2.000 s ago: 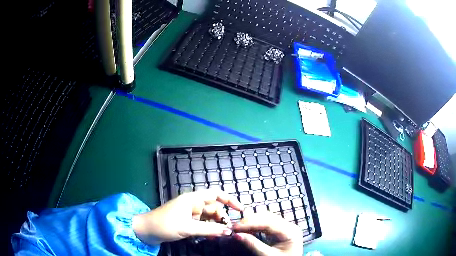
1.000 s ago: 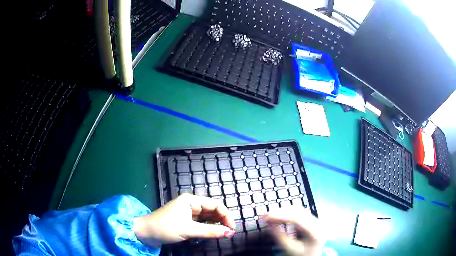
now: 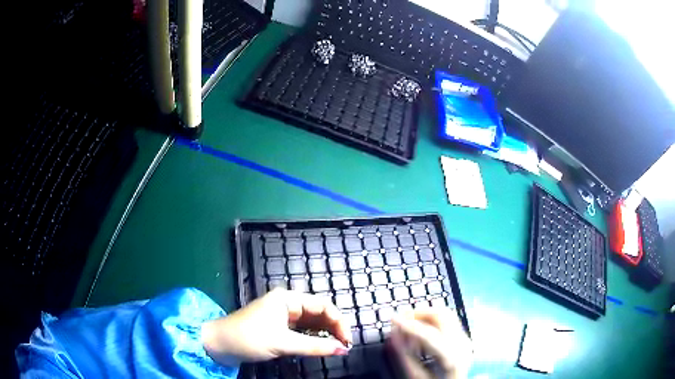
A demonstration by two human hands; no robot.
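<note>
The black working tray (image 3: pixel 348 285) with a grid of rounded-square pockets lies on the green mat below my hands. My left hand (image 3: pixel 285 329) is over its lower left part, fingers curled around a small clump of metal parts (image 3: pixel 318 333), with thumb and fingertips close together. My right hand (image 3: pixel 433 344) is over the tray's lower right part, blurred; whether it holds a part cannot be seen. The lowest pockets are partly hidden by my hands.
The far tray (image 3: pixel 333 96) carries three silvery part piles (image 3: pixel 361 65). A blue bin (image 3: pixel 468 112) and a white card (image 3: pixel 464 181) lie right of it. Another black tray (image 3: pixel 566 248), a pale card (image 3: pixel 544 346), a red box (image 3: pixel 628 231) and the monitor (image 3: pixel 592 96) are at the right.
My right hand has moved right, away from my left fingertips, where the two met two seconds ago. My left hand stays nearly in place with its parts. The view has shifted slightly.
</note>
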